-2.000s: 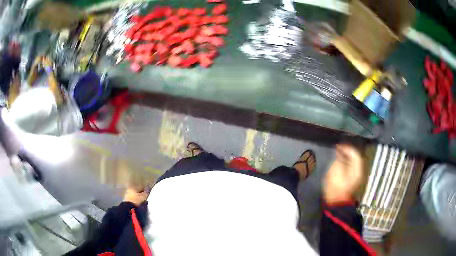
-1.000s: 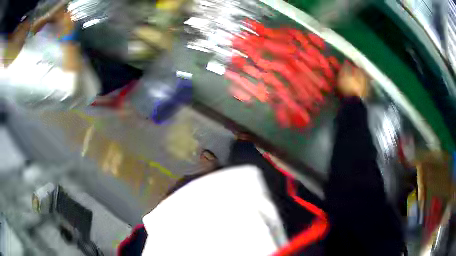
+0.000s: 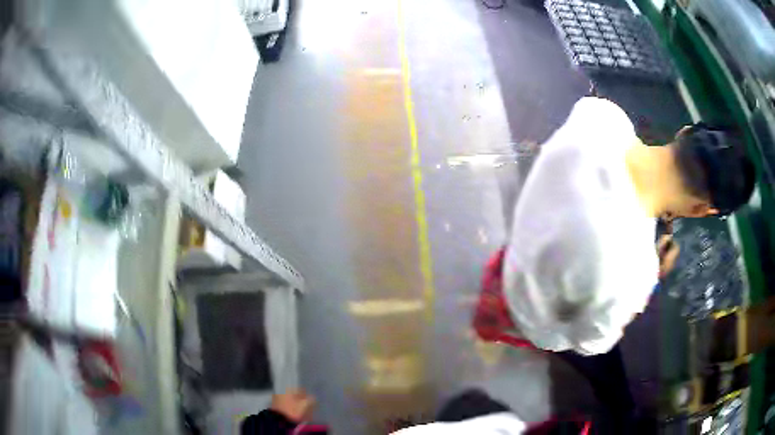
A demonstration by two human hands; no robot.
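My left hand (image 3: 293, 405) shows small and blurred at the bottom edge, left of centre, at the end of a dark sleeve. Its fingers are not clear and I see nothing definite in it. My right hand is out of the picture; only a bit of red-trimmed dark clothing shows at the bottom edge. Nothing is seen being worked on. Nearest in front is a grey floored aisle (image 3: 323, 170) with a yellow line (image 3: 414, 161). A person in a white top (image 3: 578, 229) sits on a red stool (image 3: 491, 310) at the right.
A white-grey frame and shelving (image 3: 183, 191) run along the left. A dark panel (image 3: 232, 340) stands in a pale housing at lower left. At the right are the green line edge (image 3: 684, 76), a gridded tray (image 3: 608, 38) and a heap of small greyish parts (image 3: 709, 268).
The view has swung left from the bench to the aisle. The red parts and my hand reaching over them are out of the picture. My left hand now shows at the bottom.
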